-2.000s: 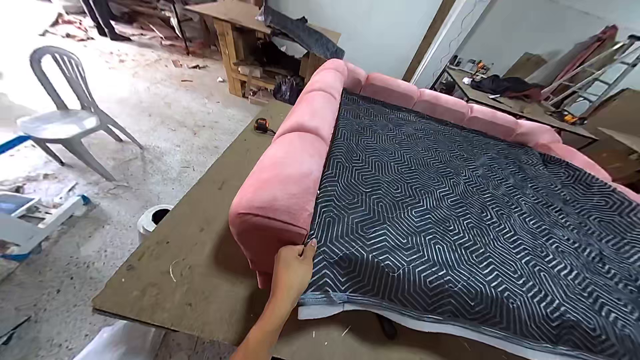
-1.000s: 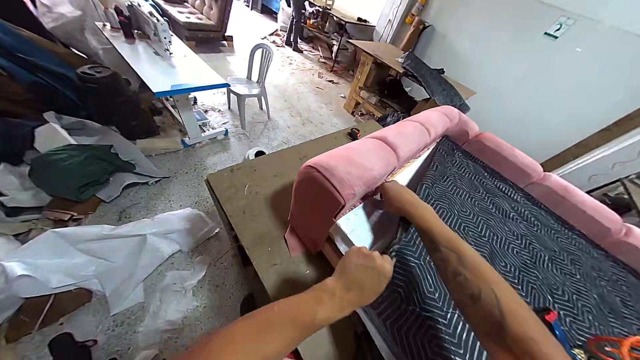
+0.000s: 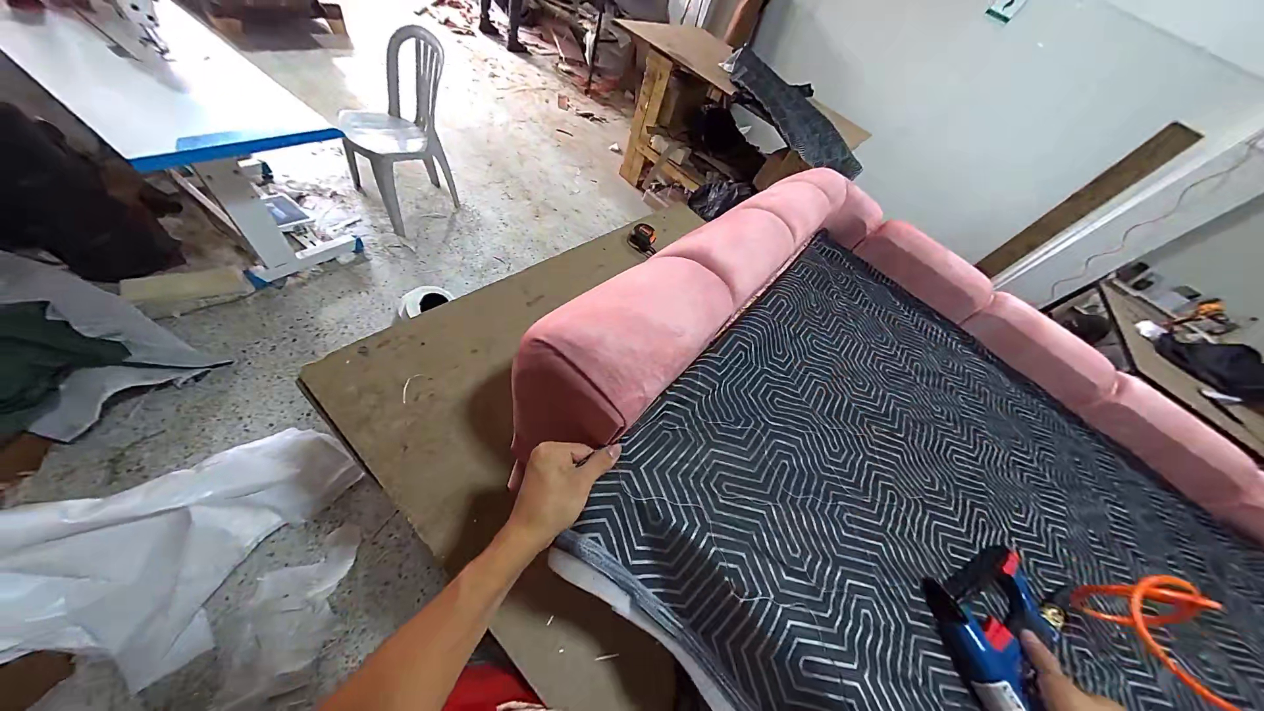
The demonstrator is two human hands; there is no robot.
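Observation:
Dark patterned fabric (image 3: pixel 810 444) covers the inside of a pink padded upholstered frame (image 3: pixel 642 316). My left hand (image 3: pixel 563 484) pinches the fabric's edge at the near left corner, against the end of the pink padding. At the lower right, my right hand (image 3: pixel 1057 676) is on a blue and black pneumatic staple gun (image 3: pixel 978 632); its fingers are partly cut off by the frame's bottom. An orange coiled air hose (image 3: pixel 1145 602) lies beside the tool over the fabric. A white layer (image 3: pixel 592 578) shows under the fabric's near edge.
The frame rests on a brown worktable (image 3: pixel 425 395), with a tape measure (image 3: pixel 642 238) near its far edge. Beyond are a grey plastic chair (image 3: pixel 395 133), a white sewing table (image 3: pixel 197 89) and a wooden bench (image 3: pixel 691 59). White sheeting (image 3: pixel 178 533) lies on the floor at left.
One second ago both hands were at the left side with the fabric's edge lifted; now the fabric lies against the padding there. My right hand has moved to the right, onto the staple gun.

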